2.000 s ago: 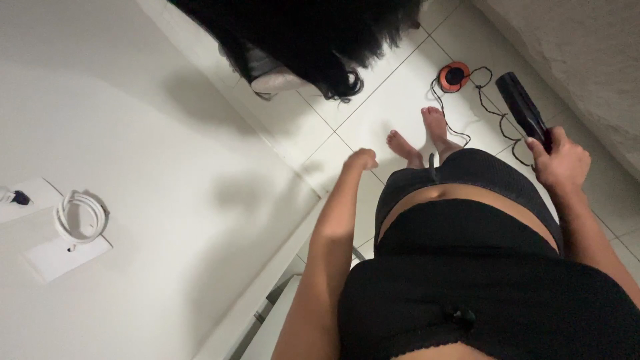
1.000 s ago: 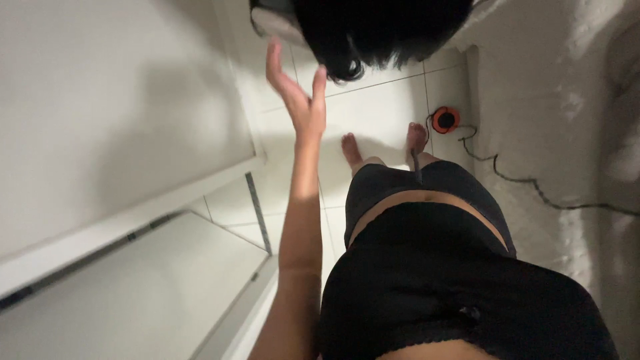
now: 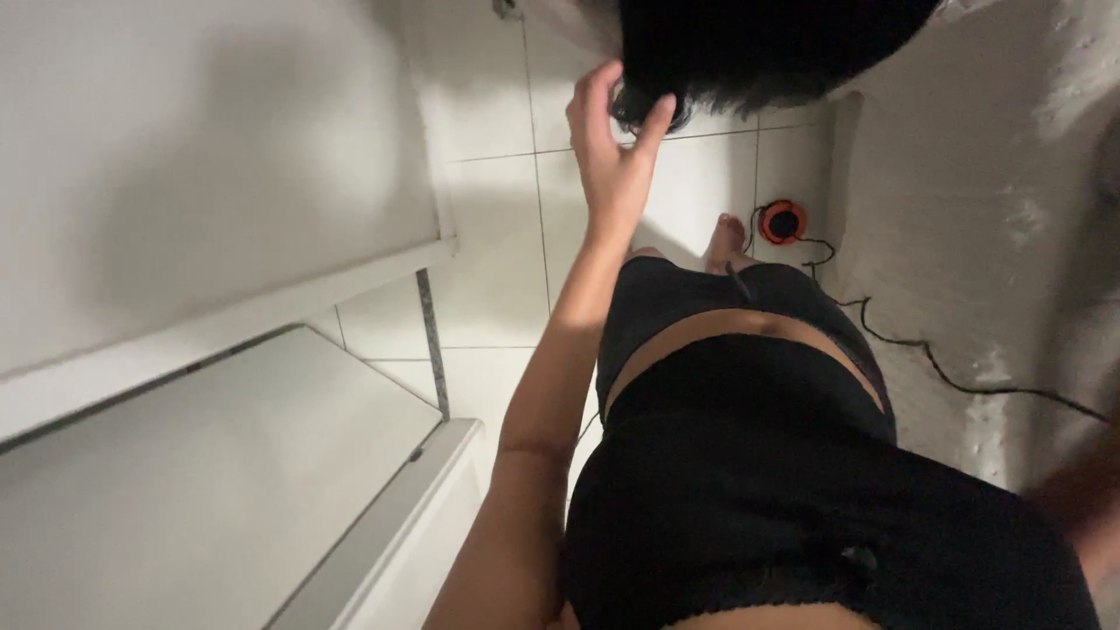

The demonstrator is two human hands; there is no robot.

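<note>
My left hand is raised at the top centre, with thumb and fingers curved around the loose dark ends of black hair that hangs in from the top edge. Whether the fingers actually grip the hair cannot be told. Only a blurred part of my right arm shows at the right edge; the right hand itself is out of sight. A black cord runs from near my feet toward the right edge.
An orange and black round object lies on the white tiled floor beside my foot. White furniture with a panel stands on the left. A pale, crinkled surface borders the right side.
My left hand has risen from beside my hips to the hair. My right hand, which held a black hair dryer two seconds ago, has gone out of view. The view has shifted.
</note>
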